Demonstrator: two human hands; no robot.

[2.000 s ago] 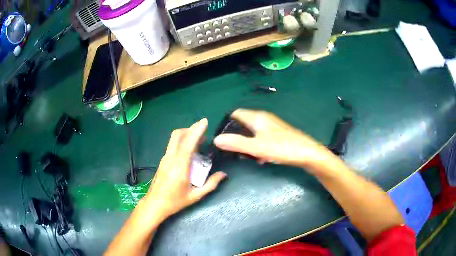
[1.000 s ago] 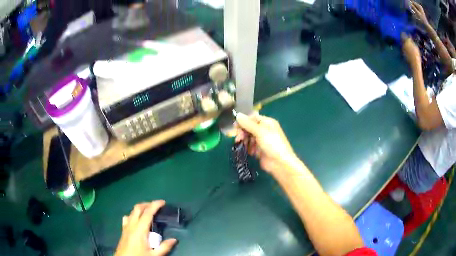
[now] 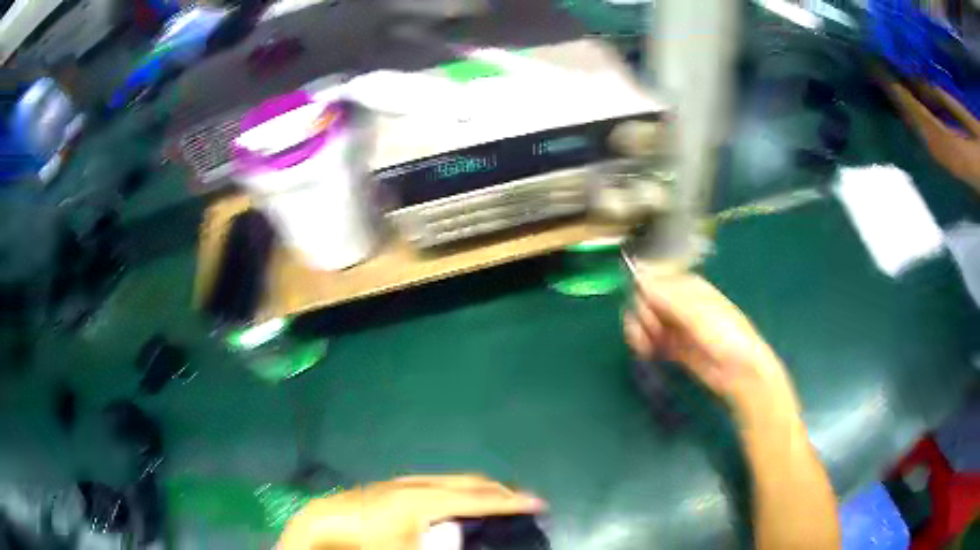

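Observation:
The frame is blurred. My left hand (image 3: 403,516) is at the bottom edge, partly cut off, around a white socket (image 3: 443,535) and a black power adapter (image 3: 503,532) that sit together. My right hand (image 3: 688,322) is raised by the grey post, below the load meter's knobs, with its fingertips pinching the DC plug (image 3: 628,258). The dark bundled cord (image 3: 658,392) hangs below my right hand. The electronic load meter (image 3: 505,204) stands on the wooden shelf (image 3: 430,277) with lit green digits.
A white tumbler (image 3: 322,210) with a purple lid and a dark phone (image 3: 241,263) are on the shelf. The grey post (image 3: 691,129) rises right of the meter. Black adapters (image 3: 129,430) lie at left. White paper (image 3: 888,219) and another person's hand (image 3: 946,129) are at right.
Over two seconds, my right hand left the adapter and rose to the post with the plug. Since one second ago the view has shifted; my left hand stays at the adapter and socket.

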